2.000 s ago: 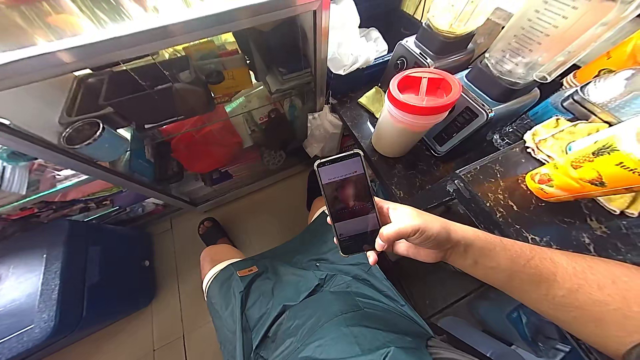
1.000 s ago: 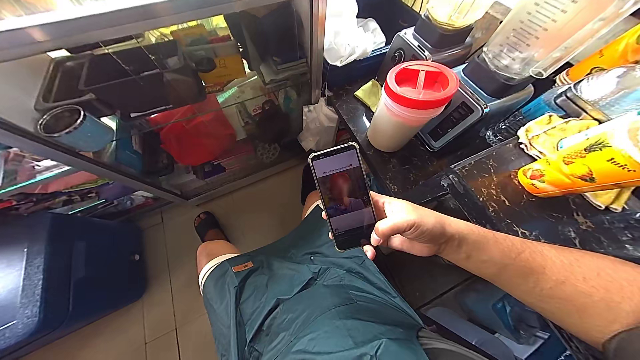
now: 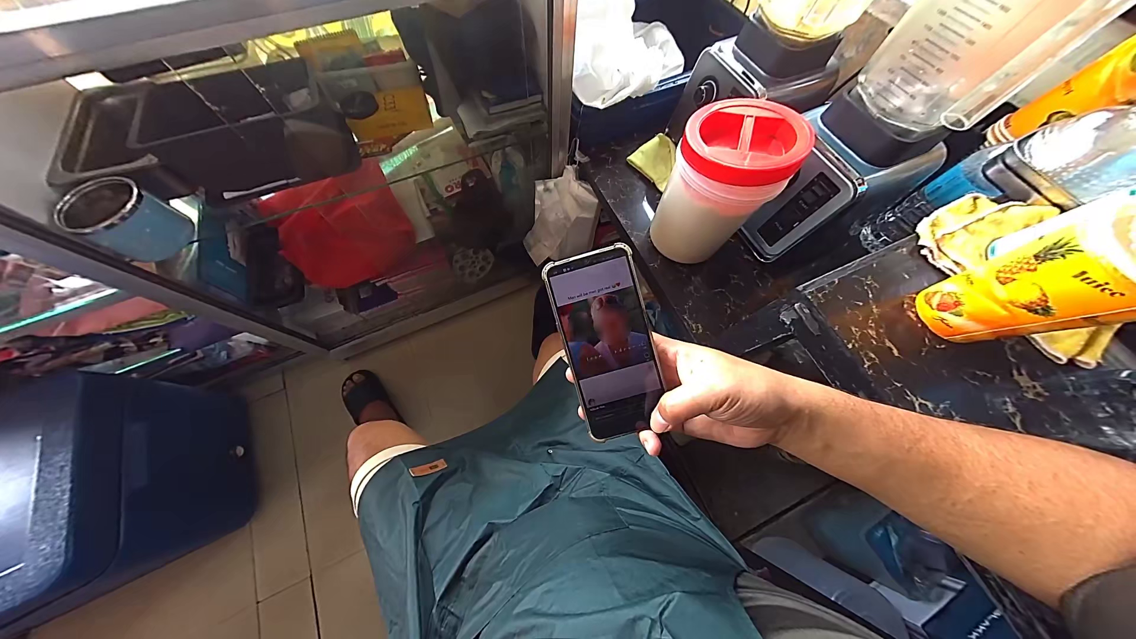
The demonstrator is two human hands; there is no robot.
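A smartphone in a clear case [image 3: 607, 344] is upright in my right hand [image 3: 714, 395], above my lap, its lit screen facing me. My fingers wrap behind the phone, and the thumb lies near the lower right corner of the screen. Below them a dark green apron [image 3: 550, 524] covers my lap. Just beyond the phone, a plastic container with a red lid [image 3: 732, 182] stands on the dark marbled counter. My left hand is out of view.
Two blenders [image 3: 803, 195] stand behind the container. Orange juice cups [image 3: 1034, 284] lie by a yellow cloth [image 3: 963, 232] at the right. A glass-fronted cabinet [image 3: 444, 324] fills the upper left, above a dark blue cooler box [image 3: 133, 497]. A white plastic bag [image 3: 621, 58] sits behind the counter.
The picture on the phone's screen differs from the earlier frames. My right hand keeps its hold on the phone.
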